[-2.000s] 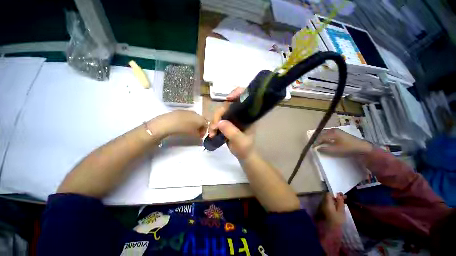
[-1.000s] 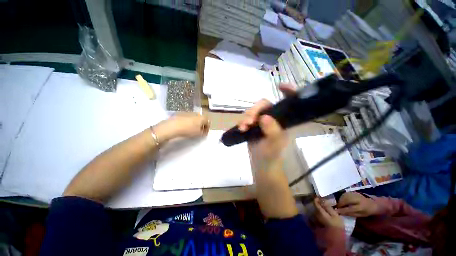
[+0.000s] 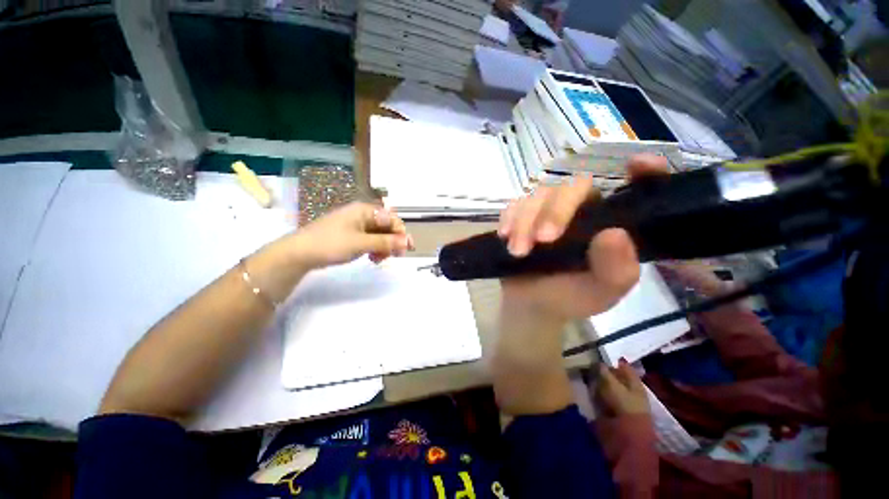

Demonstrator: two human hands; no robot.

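My right hand (image 3: 570,253) is shut on the black electric screwdriver (image 3: 682,216), held nearly level with its thin metal bit pointing left. My left hand (image 3: 356,236) is over the upper left corner of the white unit (image 3: 380,326), thumb and fingertips together; whether a small screw is between them cannot be told. The bit tip is just right of the left fingertips, not touching them. The white unit lies flat in front of me. The screw box (image 3: 327,190) is behind my left hand.
A bag of screws (image 3: 156,171) and a pale yellow stick (image 3: 251,183) lie left of the box. White units (image 3: 444,161) are stacked behind, beside a pile with a keyed unit (image 3: 595,105) on top. A neighbour's hands (image 3: 624,390) are at the right. The black cable (image 3: 673,314) crosses there.
The screwdriver has swung from steeply tilted to nearly level, with its rear out to the right. The white unit is now more exposed. The neighbour's hands have moved.
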